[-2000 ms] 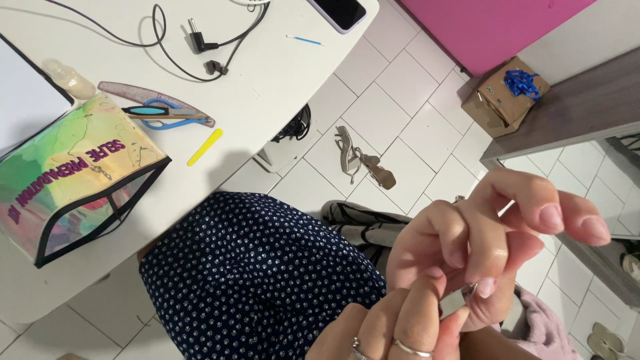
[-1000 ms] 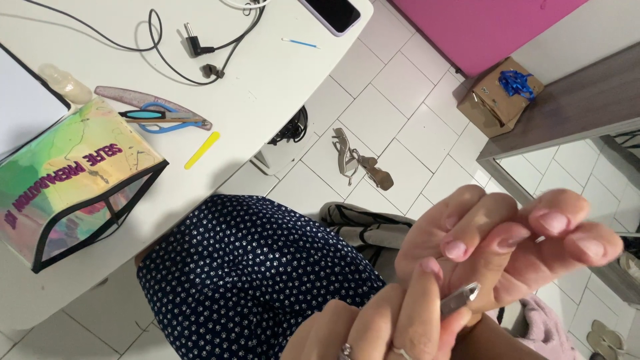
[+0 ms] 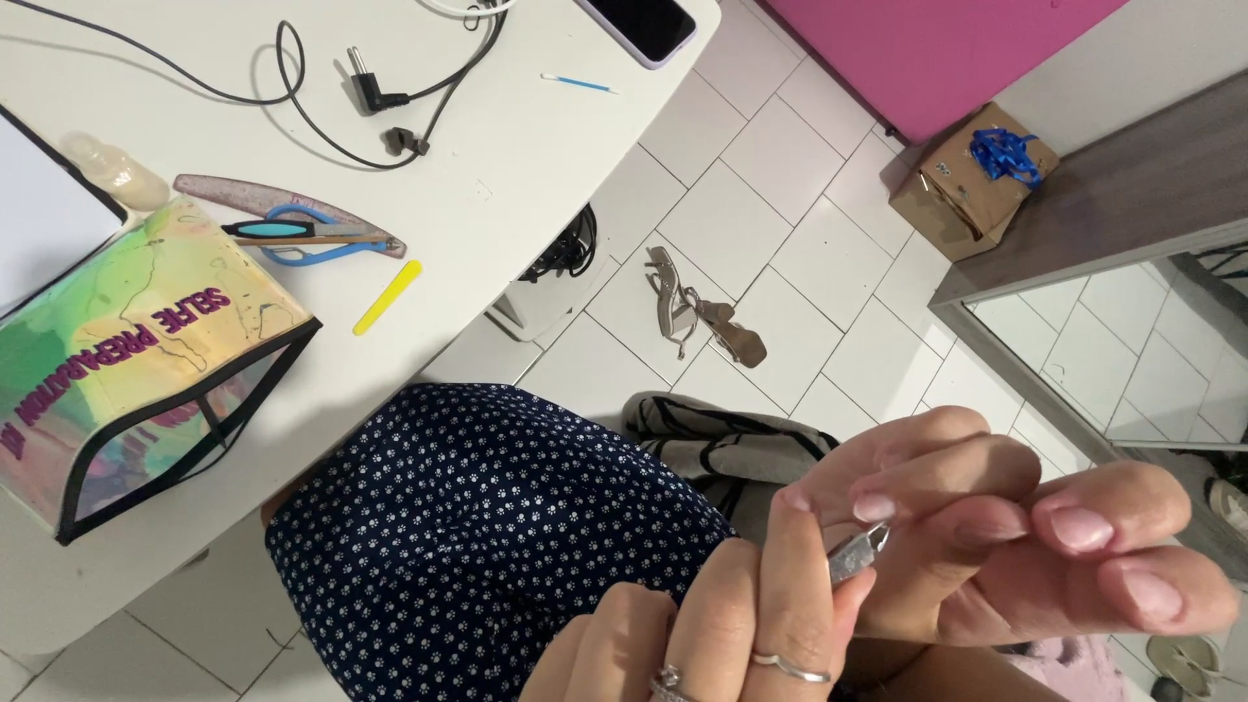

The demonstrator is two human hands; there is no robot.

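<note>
My left hand [image 3: 751, 614], with rings on its fingers, comes up from the bottom edge. Its thumb and forefinger pinch a small metal nail tool [image 3: 854, 558] with a pointed tip; the rest of the tool is hidden by the fingers. Just right of it, my right hand [image 3: 1014, 546] has its palm side showing, its fingers bent and apart, and holds nothing. The tool's tip lies close to a fingertip of that hand; whether they touch, I cannot tell. Dark blue fabric with white paw prints [image 3: 487, 546] covers my lap, left of the hands.
The white table [image 3: 526, 175] carries a colourful pouch [image 3: 146, 331], a nail file [image 3: 234, 190], blue-handled scissors [image 3: 312, 255], a yellow stick [image 3: 387, 297], a cotton swab [image 3: 579, 83], a plug with cable [image 3: 375, 93] and a phone [image 3: 648, 24]. Sandals [image 3: 673, 302] and a cardboard box [image 3: 965, 185] are on the tiled floor.
The right hand's fingers have shifted in pose beside the left hand. More of the metal tool's tip shows than two seconds ago. The left hand still pinches the tool.
</note>
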